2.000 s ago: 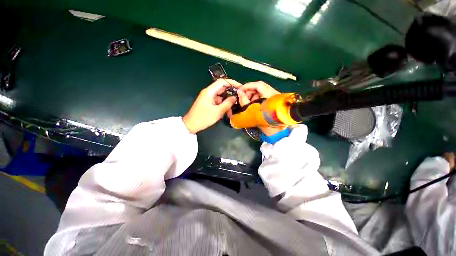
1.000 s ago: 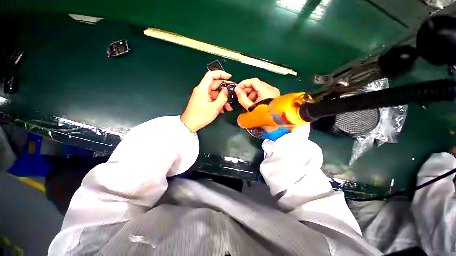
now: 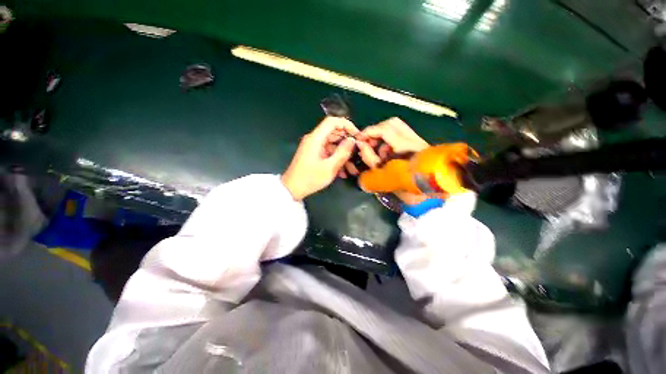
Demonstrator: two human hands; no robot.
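My left hand (image 3: 319,161) holds a small dark device unit (image 3: 352,155) between its fingertips, mostly hidden by the fingers. My right hand (image 3: 394,139), with a blue wristband, has its fingertips against the unit. The orange electric screwdriver (image 3: 416,172) lies across my right palm, its black end toward the fingers and its black ribbed hose running right. Its tip is hidden. Another dark device unit (image 3: 335,107) lies on the green surface (image 3: 263,131) just beyond my hands. The picture is blurred.
A pale yellow strip (image 3: 343,82) crosses the surface beyond my hands. Another unit (image 3: 196,77) and a white slip (image 3: 150,30) lie far left. A grey mesh dish (image 3: 549,193) with clear plastic (image 3: 582,219) is at the right. A person's white sleeve (image 3: 648,310) shows at the right edge.
The whole view has shifted, so things appear farther right. My hands stay together at the small unit, fingertips touching around it. The screwdriver stays in my right hand.
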